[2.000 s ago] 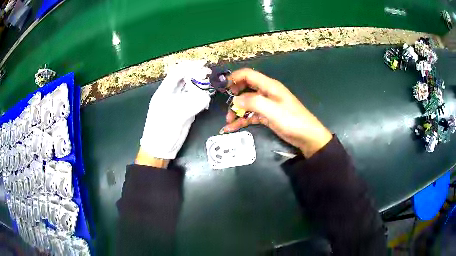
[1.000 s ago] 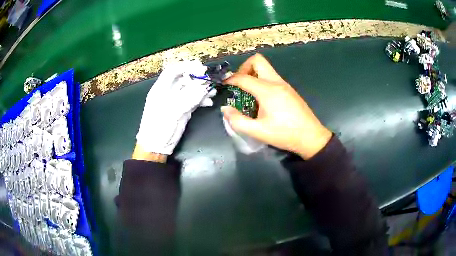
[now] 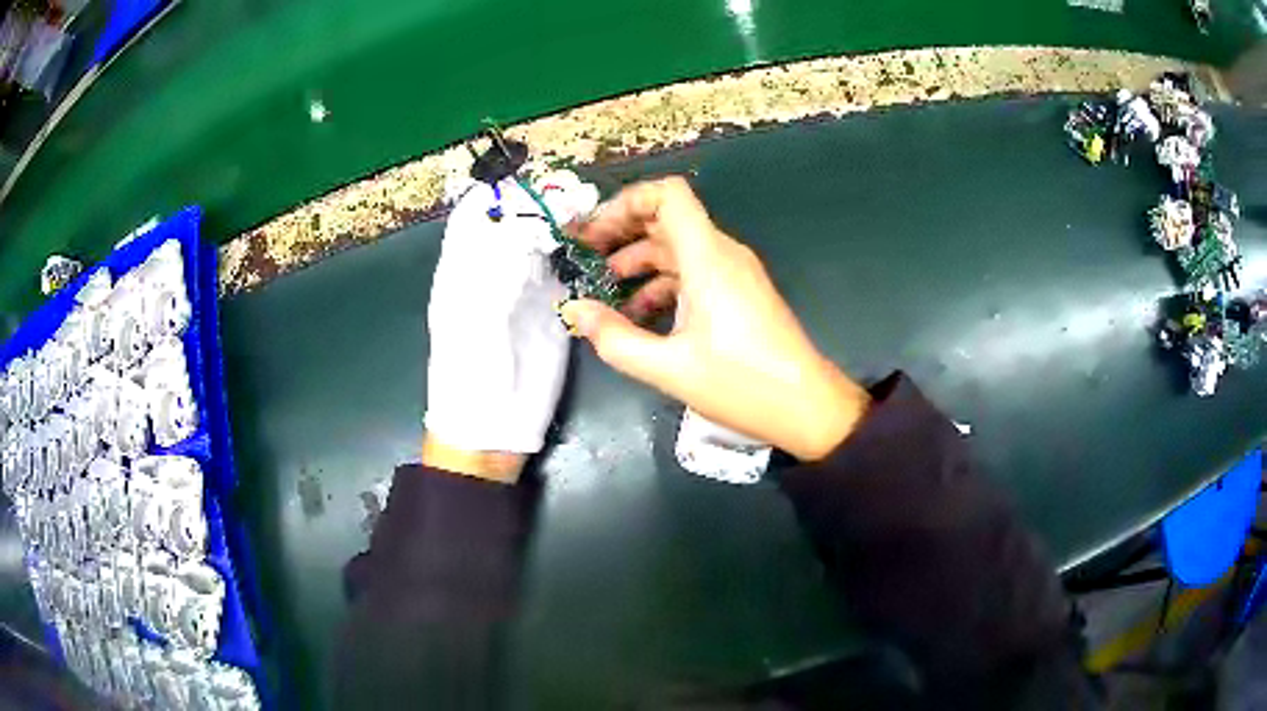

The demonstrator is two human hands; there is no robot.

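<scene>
My left hand [image 3: 503, 313], in a white glove, holds a wired board assembly from its left side. A black round part [image 3: 498, 160] on wires sticks up over the gloved fingertips. My bare right hand [image 3: 709, 313] grips the green circuit board [image 3: 595, 275] between thumb and fingers. Blue and green wires show between the round part and the board. A white socket housing [image 3: 723, 453] lies on the dark green bench, partly hidden under my right wrist. The fingers hide part of the board.
Rows of white housings [image 3: 104, 472] lie on a blue divider sheet [image 3: 209, 361] at the left. Wired board clusters [image 3: 1206, 243] lie at the right. A chipped pale edge strip [image 3: 834, 90] separates the bench from the green conveyor [image 3: 528, 70], which carries a small whitish unit [image 3: 59, 272].
The black round part now stands above my gloved fingers. The board has moved left, with my right hand. The housing, now at my right wrist, shows farther right. The conveyor unit has moved left.
</scene>
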